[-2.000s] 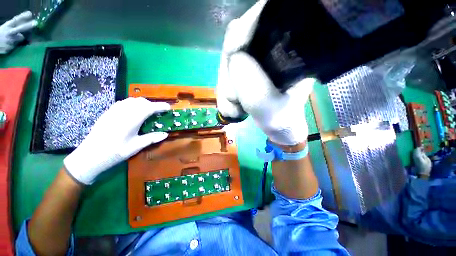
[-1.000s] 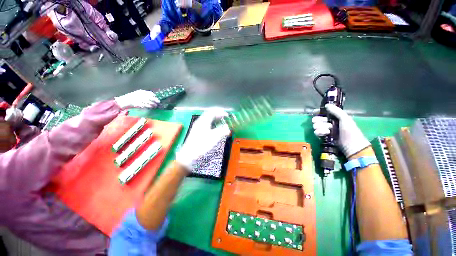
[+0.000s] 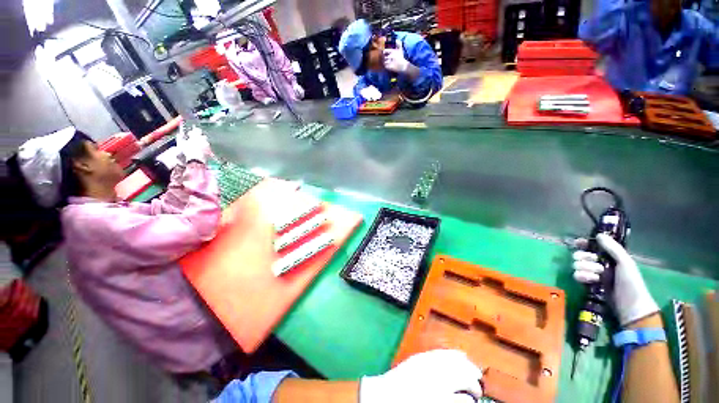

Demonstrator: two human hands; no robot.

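My right hand [image 3: 623, 283], in a white glove with a blue wrist band, holds the black electric screwdriver [image 3: 601, 295], its bit pointing down, right of the orange jig [image 3: 482, 315]. The jig's upper two slots hold no board. My left hand [image 3: 426, 379], gloved, is over the jig's lower end at the bottom edge of the picture. It hides most of the lowest slot; a small bit of something pale green shows by the fingers. Whether the fingers grip it is unclear. A green circuit board [image 3: 426, 181] lies on the conveyor belt.
The black screw tray [image 3: 392, 256] is left of the jig. Three board and heat sink assemblies [image 3: 303, 240] lie on the red mat [image 3: 236, 275]. A person in pink [image 3: 142, 252] sits at left. Other workers sit across the belt [image 3: 504, 157]. Separator strips [image 3: 698, 346] stand at right.
My left hand has let go of the blurred board it held and moved down to the jig's lower end. A board now lies on the belt. The view has shifted, showing more of the left and far side.
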